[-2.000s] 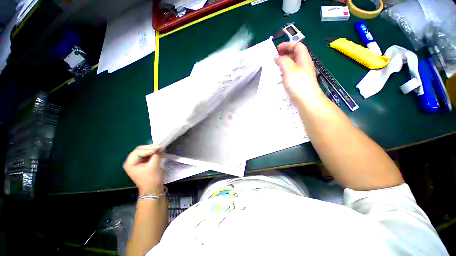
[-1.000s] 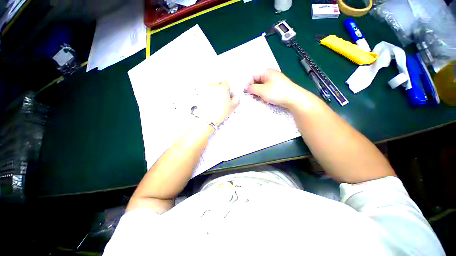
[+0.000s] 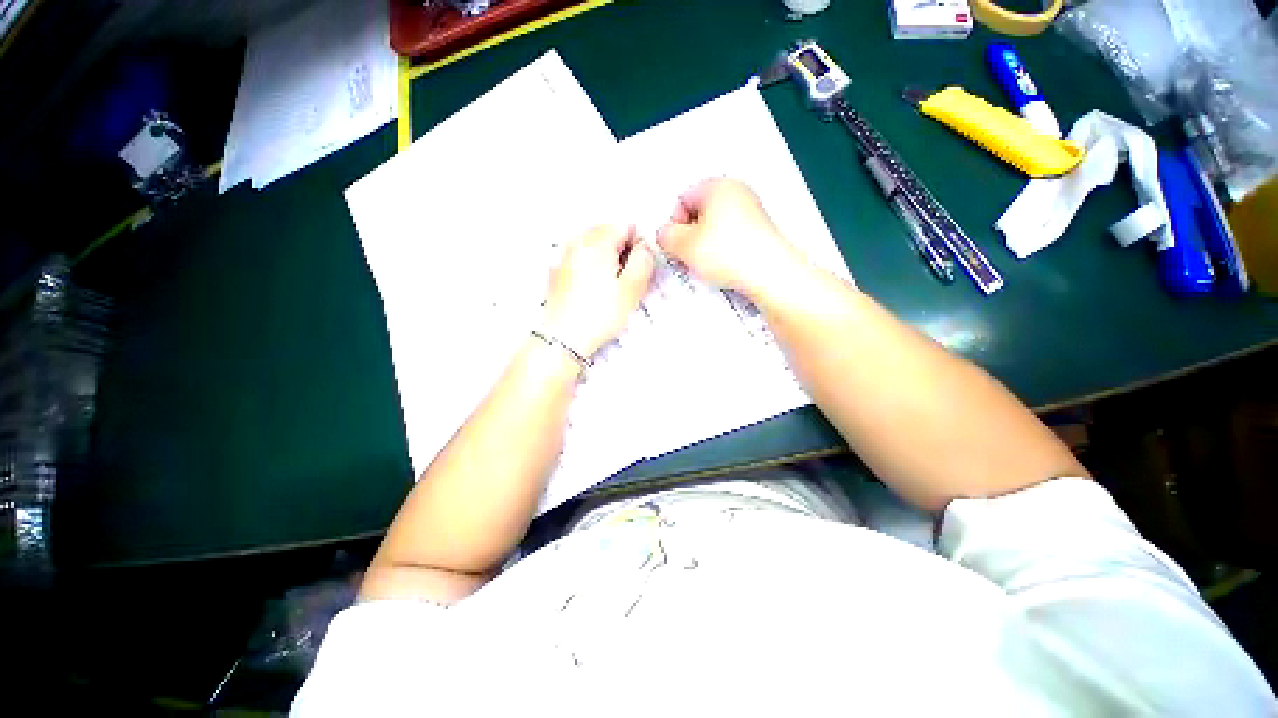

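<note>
White paper sheets [image 3: 463, 211] lie spread and overlapping on the green bench in front of me. The right sheet shows faint print. My left hand [image 3: 600, 288] rests over the middle of the sheets with its fingers curled. My right hand [image 3: 718, 232] is just right of it, also with fingers curled, over the right sheet. The fingertips of both hands are close together. Whether they pinch a paper edge or something small between them cannot be told.
A digital caliper [image 3: 897, 161] and a pen [image 3: 908, 218] lie right of the sheets. Farther right are a yellow knife [image 3: 998, 131], a blue marker [image 3: 1020, 87], and a crumpled white strip [image 3: 1076, 183]. A red tray [image 3: 456, 31] is at the back. Stacked clear trays [image 3: 53, 407] stand at left.
The lifted sheet from two seconds ago now lies flat. My left hand has moved from the sheets' lower left corner to their middle, and my right hand has come down from the caliper beside it.
</note>
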